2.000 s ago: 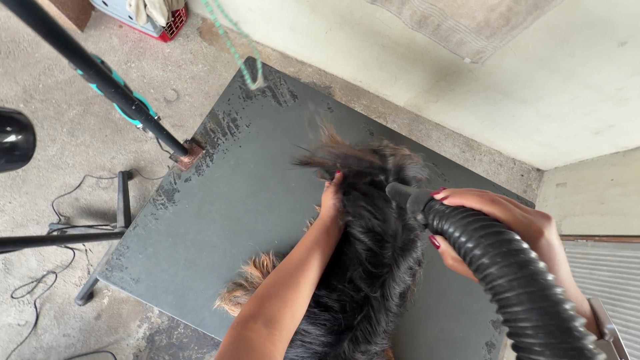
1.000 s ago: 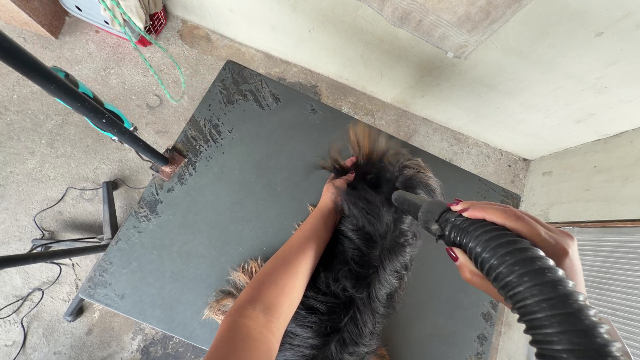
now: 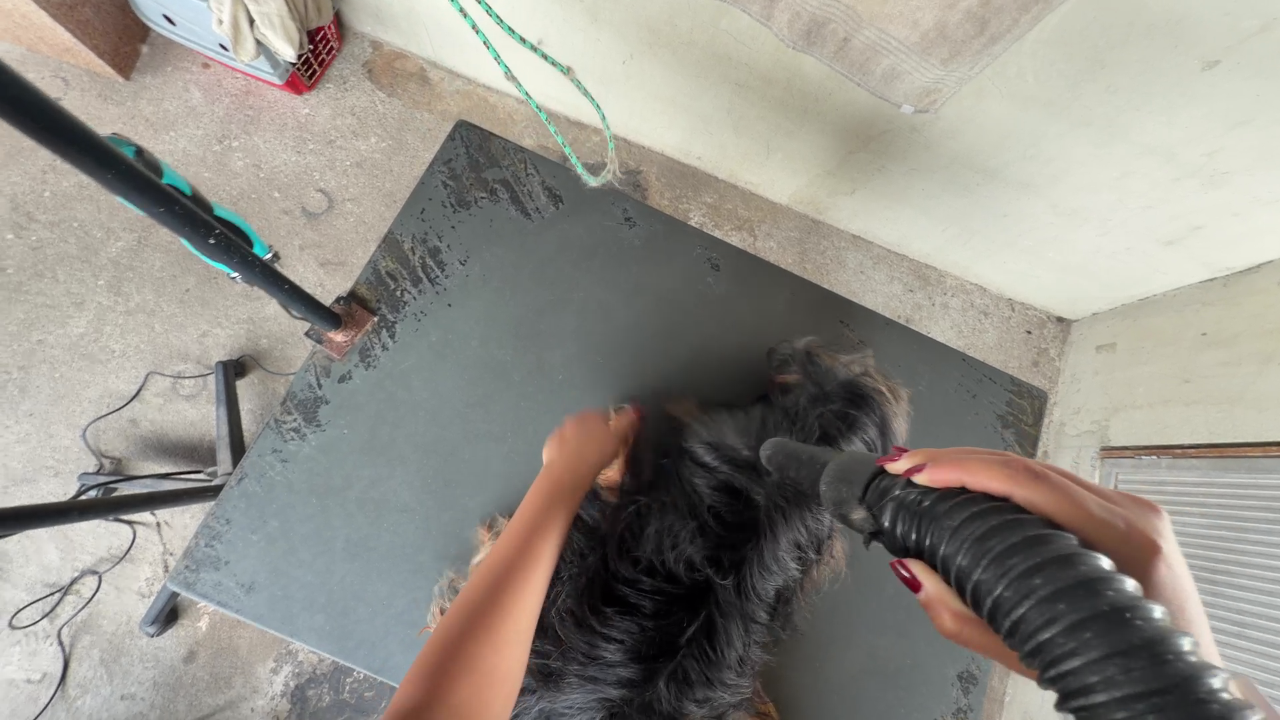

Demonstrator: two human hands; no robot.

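A long-haired black-and-tan dog [image 3: 690, 560] is on a worn dark grooming table [image 3: 420, 420], its head toward the table's right rear. My left hand [image 3: 590, 445], blurred, has its fingers closed at the left side of the dog's front, around what looks like a tan leg or tuft of fur. In my right hand [image 3: 1040, 540] is the ribbed black hose [image 3: 1060, 600] of a pet dryer. Its black nozzle [image 3: 800, 465] points left, close over the fur behind the dog's head.
A black post [image 3: 200, 220] is clamped to the table's left edge. A green rope loop [image 3: 560, 100] hangs over the far edge. The wall [image 3: 1000, 200] with a hanging towel [image 3: 890, 40] borders the right. Cables [image 3: 75, 590], a black stand and a crate [image 3: 310, 55] are on the floor.
The dog's head has turned from beside my left hand toward the right. My left hand has moved down along the dog's left side, off the lifted fur. The nozzle stays near the dog's neck.
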